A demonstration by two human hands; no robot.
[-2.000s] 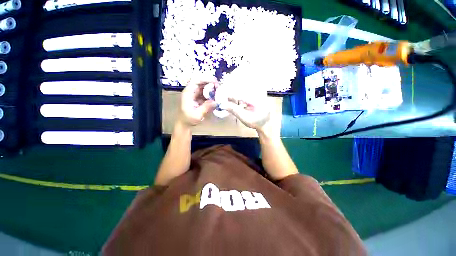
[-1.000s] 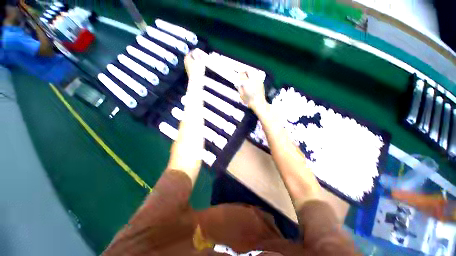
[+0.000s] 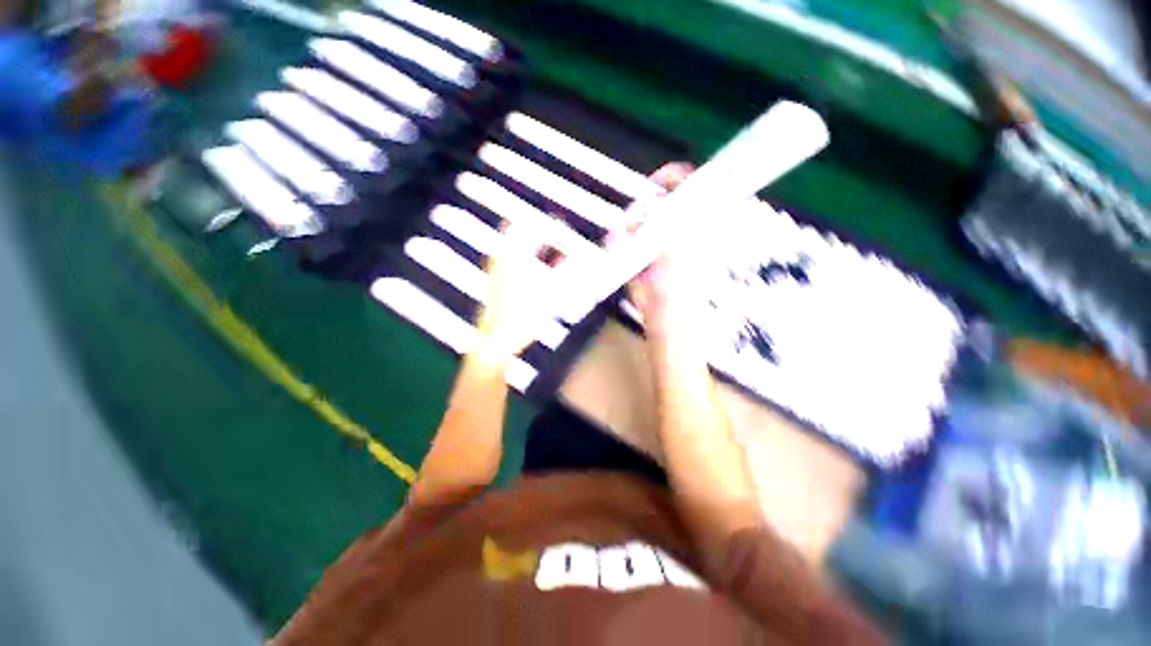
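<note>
A long white tube (image 3: 738, 164) is held slanted in front of me, its far end up to the right. My left hand (image 3: 524, 271) is at its lower left end, with the fingers partly lost in glare. My right hand (image 3: 650, 252) holds it near the middle. The tube lies above the black rack (image 3: 574, 360) of parallel white tubes and the left part of the black parts tray (image 3: 827, 435), which is full of small white parts. Whether a small fitting is at the near end cannot be told; the picture is blurred and overexposed.
The tan work board (image 3: 789, 461) lies below the tray. A second rack of white tubes (image 3: 335, 120) is at upper left. The orange screwdriver (image 3: 1079, 369) and pale screw feeder (image 3: 997, 505) are at right. A blurred person in blue (image 3: 63, 107) is at far upper left.
The view has swung left since the first frame. Both hands have moved from over the board to the tube rack, and a white tube is now lifted and held across between them.
</note>
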